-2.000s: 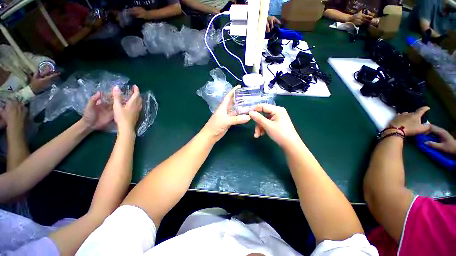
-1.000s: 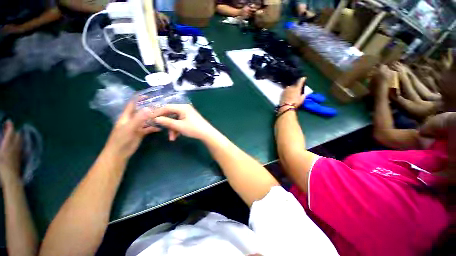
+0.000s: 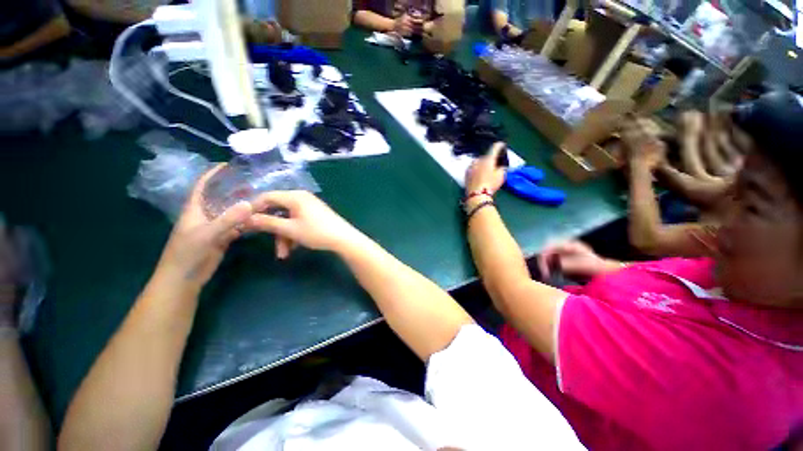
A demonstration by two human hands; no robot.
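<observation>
My left hand (image 3: 201,231) holds a clear round plastic cup or cover (image 3: 226,190) above the dark green table (image 3: 290,282), thumb in front and fingers behind. My right hand (image 3: 295,220) is beside it on the right, its fingertips near my left thumb at the part's lower edge. Whether they grip the part is too blurred to tell. Clear poly bag film (image 3: 165,180) lies left of my left hand, and more clear film (image 3: 298,178) shows just behind my right hand.
A white post (image 3: 231,66) with sockets and cords stands beyond my hands. Black adapters (image 3: 327,132) lie on white boards. At right, a person in pink reaches to them, near a blue item (image 3: 534,187). A carton of clear-wrapped items (image 3: 546,101) is farther back. Another person's hand shows far left.
My view has swung right, so the table things sit farther left. The clear part is now held upright, its round face showing. The pink-sleeved neighbour's other hand has come into view.
</observation>
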